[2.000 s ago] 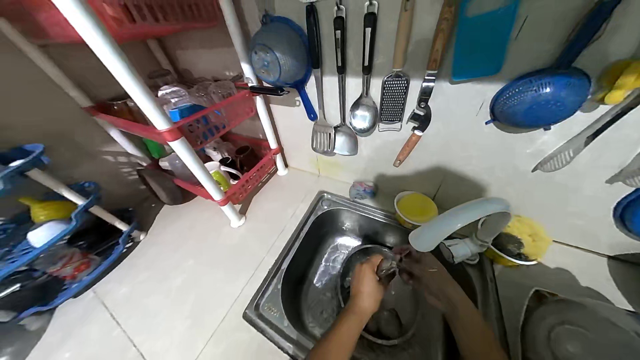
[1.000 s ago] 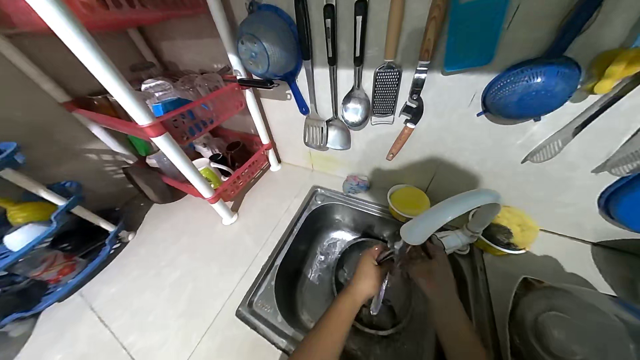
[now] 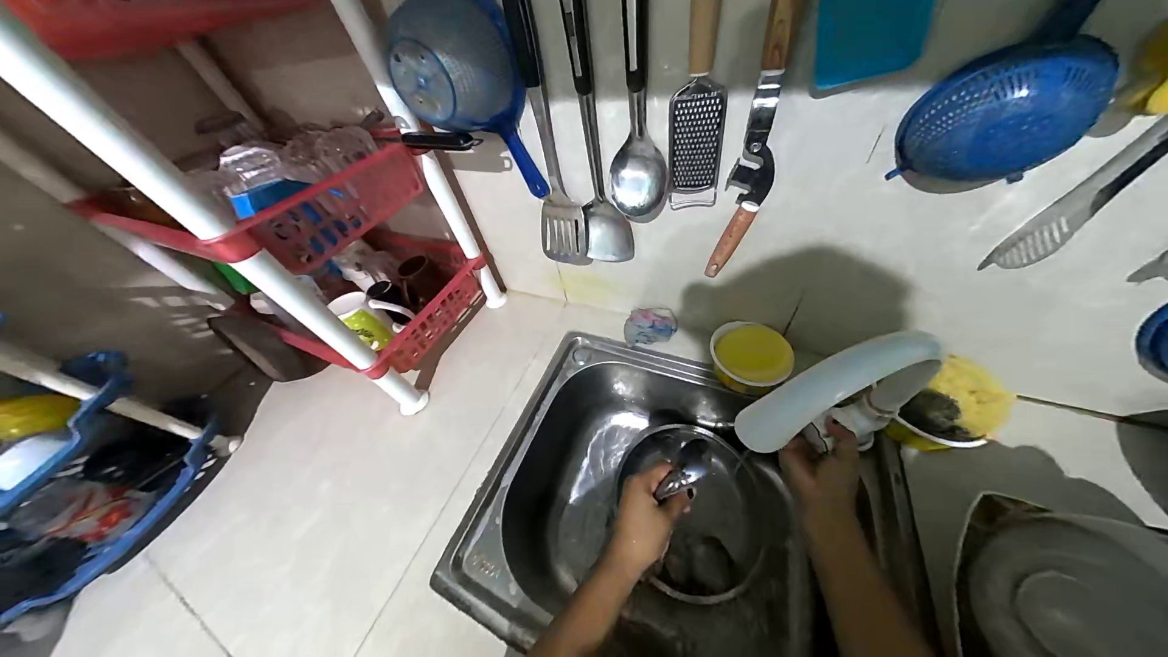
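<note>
My left hand (image 3: pixel 650 516) grips metal cutlery (image 3: pixel 684 470), at least one spoon by its rounded end, above a round metal pan (image 3: pixel 698 593) inside the stainless steel sink (image 3: pixel 570 438). To the right, my right hand (image 3: pixel 824 465) is at the base of the white plastic faucet (image 3: pixel 835 388), fingers curled around its handle area. The faucet's spout arches over the sink toward the left hand. Whether water is running cannot be made out.
Behind the sink stand a tub of yellow paste (image 3: pixel 753 356) and a bowl with a yellow sponge (image 3: pixel 972 401). A metal grater (image 3: pixel 697 141) and other utensils hang on the wall. A red rack (image 3: pixel 429 315) stands left, and a large round metal lid or pan (image 3: pixel 1068 584) lies right.
My right hand has left the cutlery near my left hand and moved to the faucet's base. My left hand still holds the cutlery over the pan.
</note>
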